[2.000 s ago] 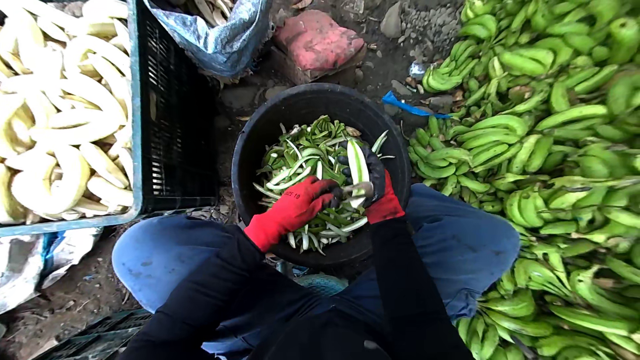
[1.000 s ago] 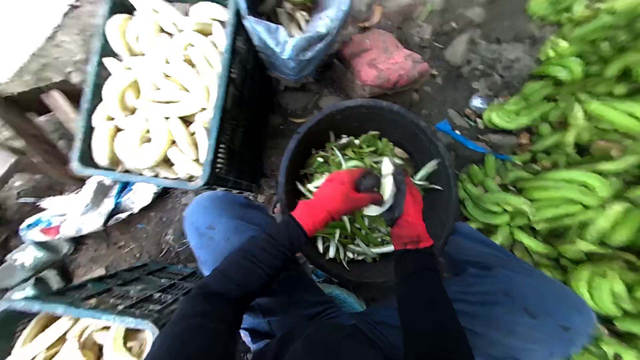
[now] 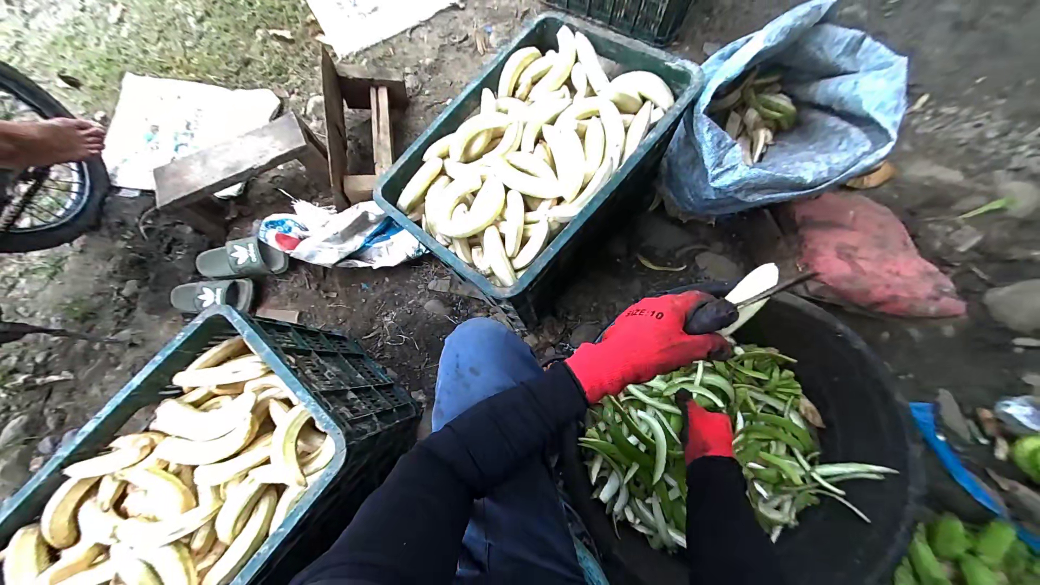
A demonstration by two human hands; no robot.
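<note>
My left hand point(image 3: 662, 337), in a red glove with dark fingertips, is raised over the back left of a black tub point(image 3: 890, 390). From its closed fingers stick out a peeled banana point(image 3: 751, 294) and a thin knife blade point(image 3: 776, 290), side by side. Lower down, my right hand point(image 3: 705, 426), in a matching glove, is among green banana peels point(image 3: 650, 439) in the tub. Its fingers are mostly hidden, so whether they hold anything cannot be told.
Peeled bananas fill a crate point(image 3: 532, 296) ahead and another point(image 3: 325, 414) at lower left. Beyond the tub are a blue sack point(image 3: 796, 162) and a red sack point(image 3: 873, 256). Slippers point(image 3: 213, 294), a wooden stool point(image 3: 231, 158), a bicycle wheel point(image 3: 89, 195) and a person's bare foot point(image 3: 73, 140) are at left. Green bananas point(image 3: 967, 548) lie lower right.
The view has swung left. My hands were together over the tub around a banana; now they are apart, the left one with the peeled banana, the right one lower among the peels.
</note>
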